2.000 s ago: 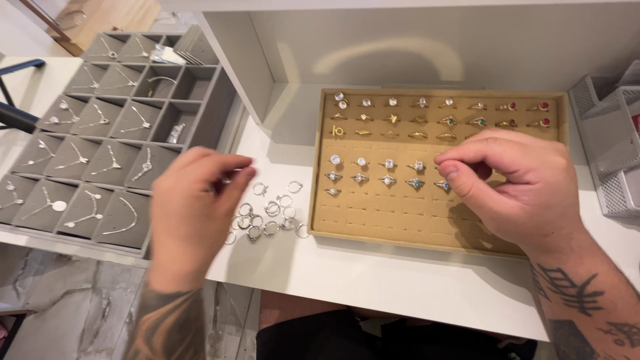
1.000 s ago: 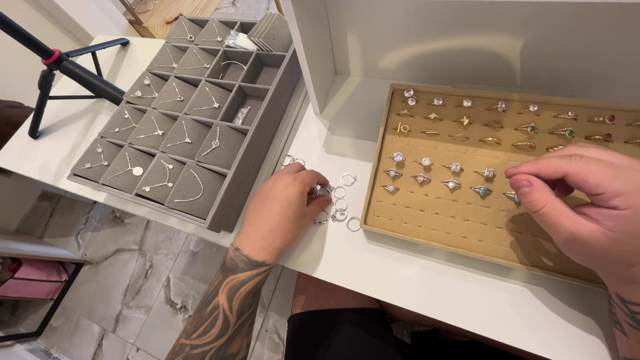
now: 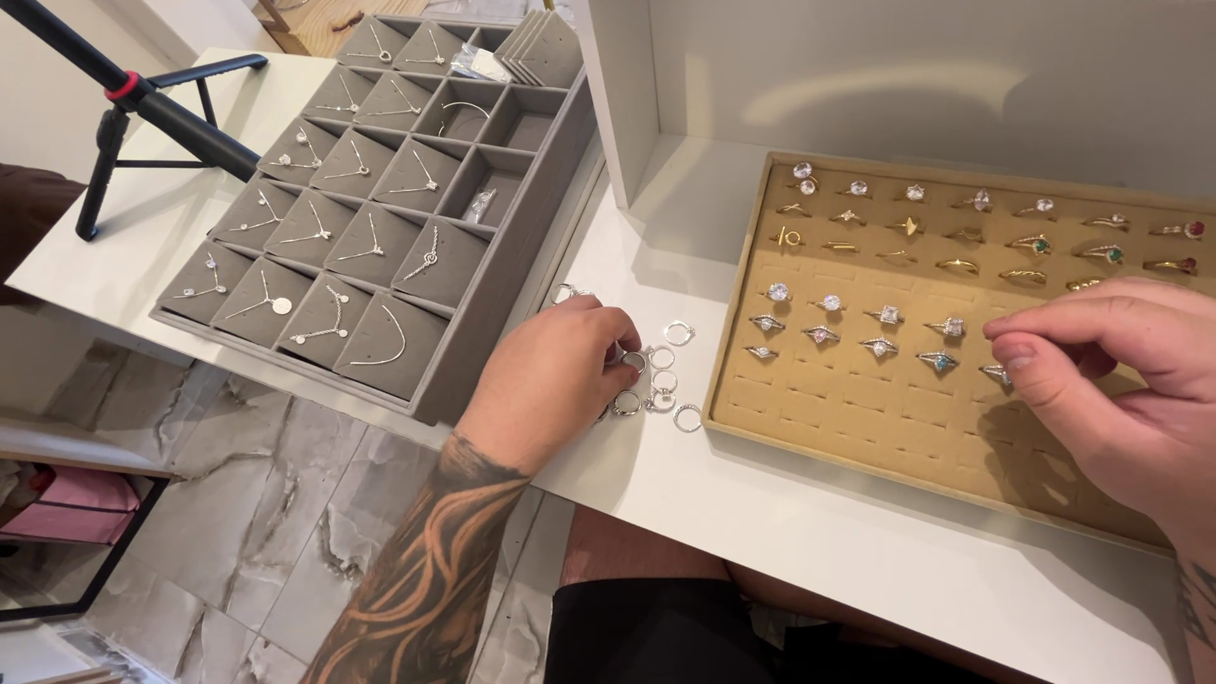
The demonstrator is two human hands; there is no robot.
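Note:
My left hand (image 3: 551, 375) is down at a loose pile of silver-coloured rings (image 3: 663, 382) on the white surface, thumb and forefinger pinched on one ring (image 3: 634, 363). My right hand (image 3: 1111, 380) hovers over the right part of a mustard-coloured ring tray (image 3: 826, 446), its thumb and forefinger tips nearly together with no ring visible between them. Gold-coloured rings (image 3: 957, 265), some with stones, stand in the tray's upper rows. Below them are rows of silver-coloured rings with stones (image 3: 881, 346); one ring (image 3: 996, 374) is partly hidden by my right thumb.
A grey compartment tray (image 3: 432, 366) of necklaces on pads lies to the left, with stacked pads (image 3: 537, 52) at its far corner. A black tripod (image 3: 161, 109) stands beyond it on the left. A white upright panel (image 3: 622, 95) rises behind the ring pile.
My left hand has come down from above the surface onto the ring pile and closed on a ring. My right hand stays over the ring tray. The view has swung left.

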